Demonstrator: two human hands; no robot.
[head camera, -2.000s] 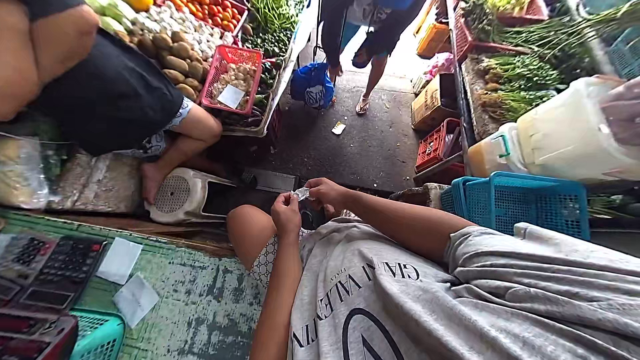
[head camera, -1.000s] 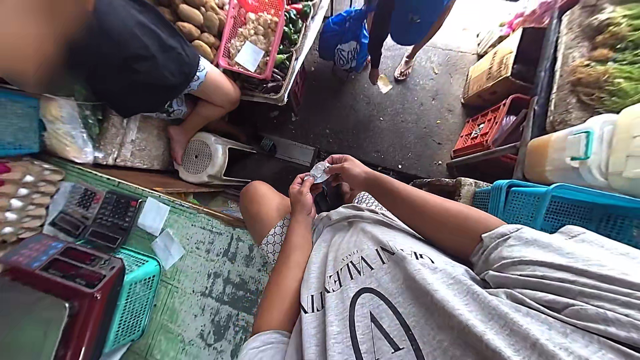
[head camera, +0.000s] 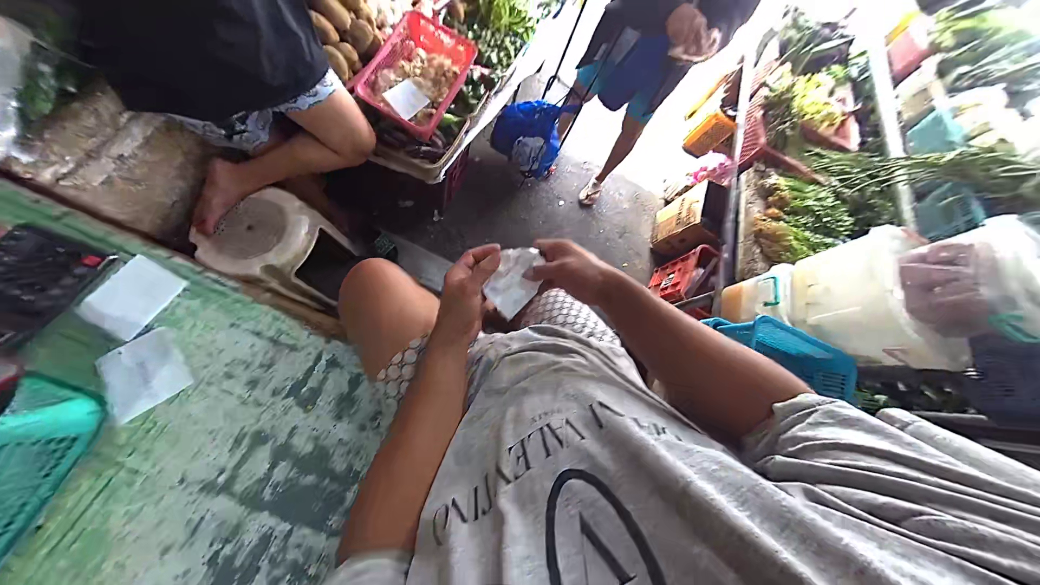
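A small, creased whitish sheet, paper or thin plastic (head camera: 510, 283), is stretched between my two hands above my lap. My left hand (head camera: 466, 294) pinches its left edge between thumb and fingers. At its right edge, my right hand (head camera: 571, 268) grips it with thumb and fingertips. Two similar white paper pieces (head camera: 132, 297) lie on the worn green tabletop (head camera: 244, 431) to the left, beside a teal plastic basket (head camera: 49, 439).
A white plastic stool (head camera: 252, 231) stands left of my knee, with a person's bare foot (head camera: 215, 195) on it. Ahead, another person stands near a blue bag (head camera: 528, 138). Vegetable crates flank the aisle; a blue basket (head camera: 796, 349) and plastic tubs (head camera: 869, 292) are at right.
The sheet between my hands, crumpled small before, is now spread wider and flatter. The person ahead no longer reaches down toward the floor. The view has shifted.
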